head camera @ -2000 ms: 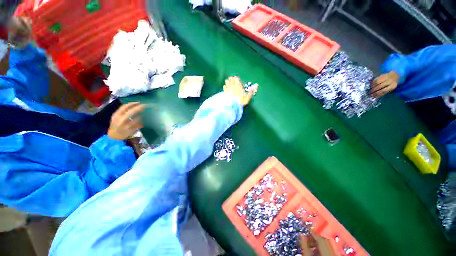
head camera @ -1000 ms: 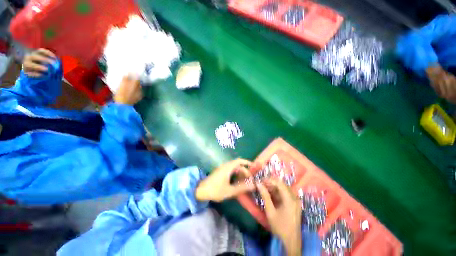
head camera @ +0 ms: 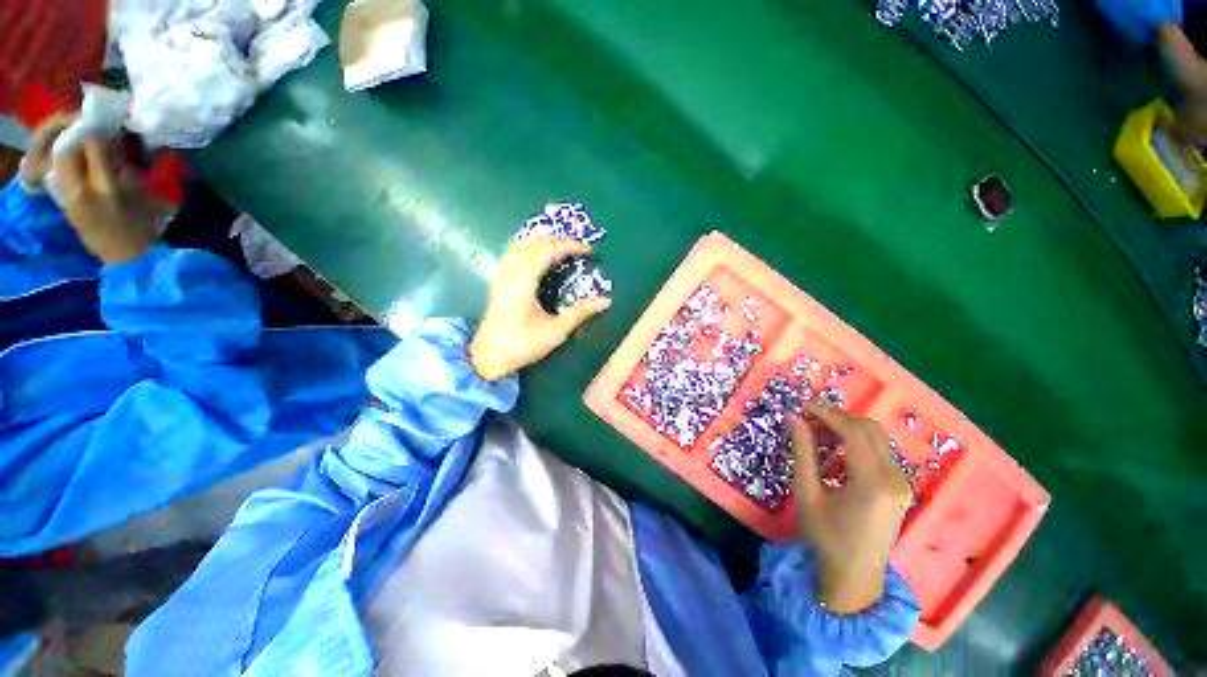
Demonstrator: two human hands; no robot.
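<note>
My left hand (head camera: 523, 311) is curled over a small pile of silver metal frames (head camera: 563, 222) on the green surface. Its thumb and fingers are apart, with silver pieces showing between them; whether it grips one is unclear. My right hand (head camera: 854, 496) reaches down into the salmon-red parts tray (head camera: 960, 522), fingertips among the tiny silver parts (head camera: 755, 456) around the second compartment. Whether it pinches a part is hidden. The first compartment also holds small silver parts (head camera: 695, 364). The far end compartment shows mostly bare red plastic.
An open off-white carton (head camera: 383, 46) and a white crumpled heap (head camera: 199, 66) lie at upper left, beside a neighbour's hands. A small dark item (head camera: 991, 197) is mid-table. A yellow box (head camera: 1158, 165), a hand and a frame pile (head camera: 973, 16) are across. Another tray (head camera: 1105, 641) is lower right.
The view has shifted downward. My hands were together over the tray one second ago; now they are apart, the left over the frame pile and the right in the tray.
</note>
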